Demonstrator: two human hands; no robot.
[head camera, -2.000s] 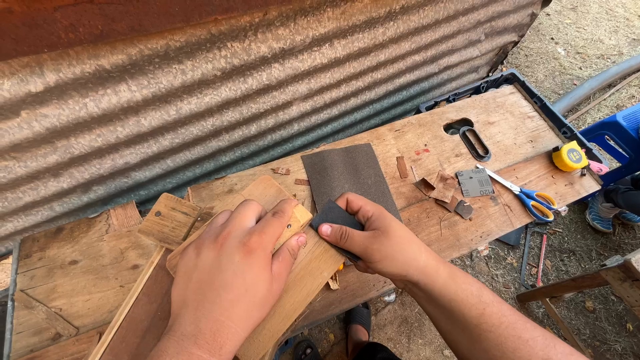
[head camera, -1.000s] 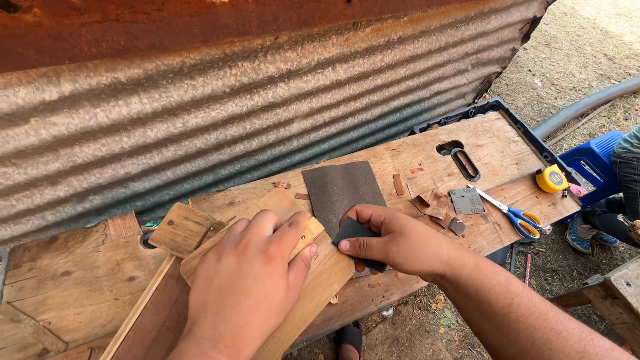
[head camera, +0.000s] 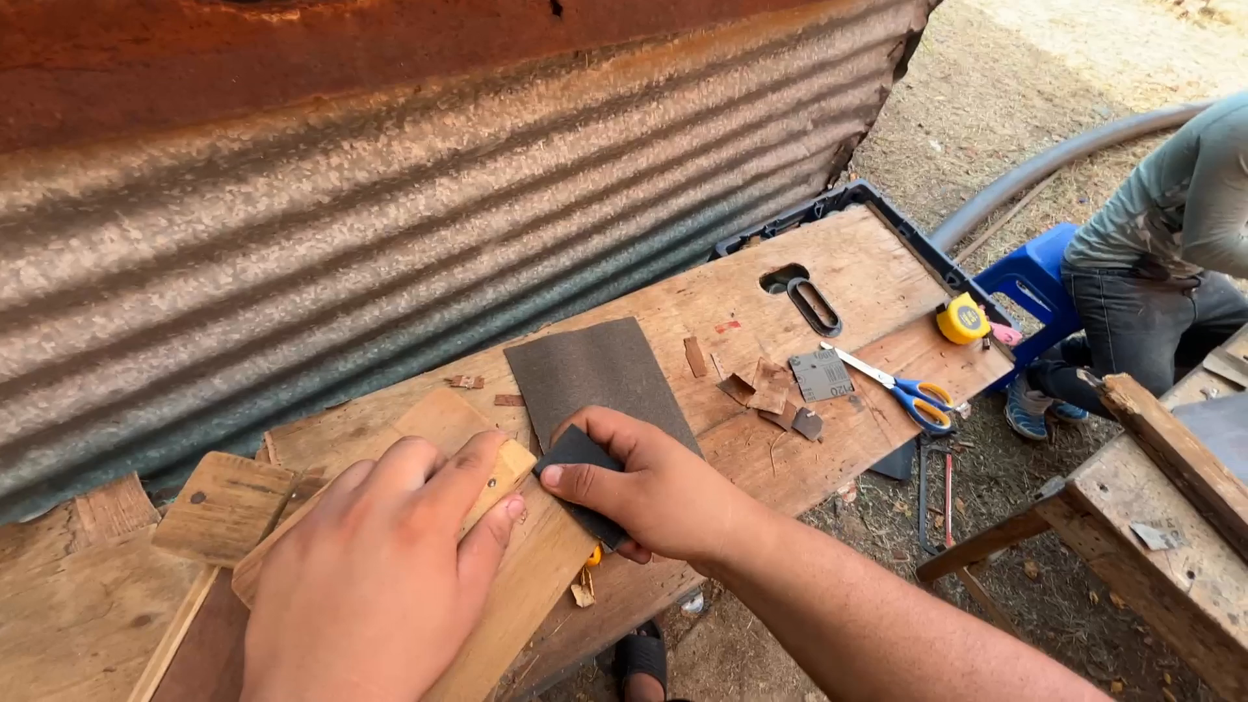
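My left hand (head camera: 380, 565) is closed over a small wooden piece (head camera: 505, 472), whose rounded end shows past the fingers, above a wooden board (head camera: 541, 575). In my right hand (head camera: 648, 483) is a folded piece of dark sandpaper (head camera: 583, 468), pinched under the thumb, its edge at the end of the wooden piece. Behind the right hand a larger dark sandpaper sheet (head camera: 604, 366) lies on the wooden bench (head camera: 663, 292). Another wooden piece with a dark hole or screw (head camera: 219, 507) rests left of my left hand.
Sandpaper scraps (head camera: 770, 390), a grey sandpaper square (head camera: 821, 375), blue-handled scissors (head camera: 921, 405) and a yellow tape measure (head camera: 962, 320) lie to the right. Corrugated metal (head camera: 390, 244) stands behind the bench. A person (head camera: 1150, 253) sits on a blue stool (head camera: 1038, 283) near a wooden stand (head camera: 1150, 526).
The view has shifted, bringing more of the seated person into sight. Both hands keep their holds, with the folded sandpaper staying close to the wooden piece's end.
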